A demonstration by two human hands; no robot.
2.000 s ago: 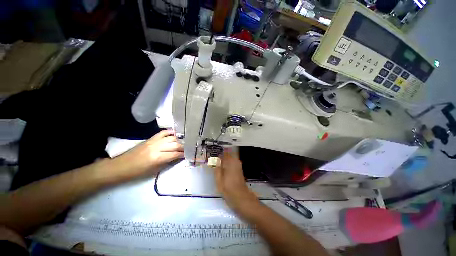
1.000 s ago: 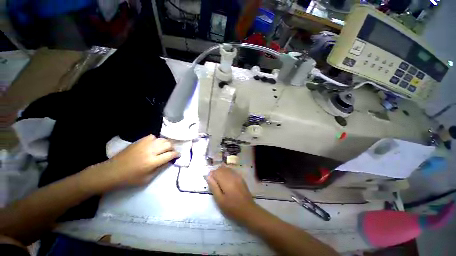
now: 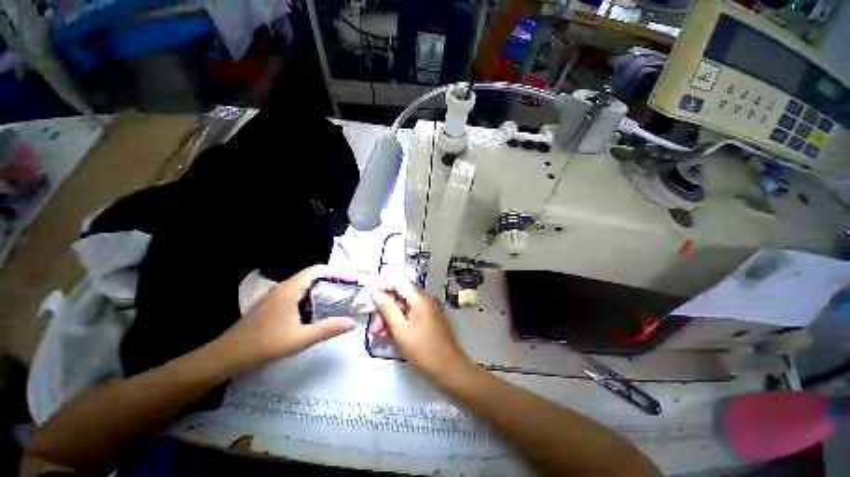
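My left hand point(image 3: 289, 317) and my right hand point(image 3: 410, 321) hold a small grey-white piece with dark edges point(image 3: 337, 299) between them, just left of the needle area. My right fingertips pinch its right end; my left hand holds its left side, with the thumb below it. The black garment point(image 3: 233, 205) lies heaped left of the machine, with white cloth point(image 3: 89, 326) at its left side. The cream sewing machine head point(image 3: 578, 196) stands to the right of the hands. The presser foot cannot be made out clearly.
Thread snips point(image 3: 623, 387) lie right of my right hand. A pink object point(image 3: 778, 424) is at the right table edge. The grey-white lamp point(image 3: 377, 182) hangs left of the head. A paper sheet point(image 3: 769, 289) hangs on the machine. The control panel point(image 3: 755, 84) is top right.
My hands have come together and lifted the small piece away from the needle area. The view has shifted left, so the machine appears further right.
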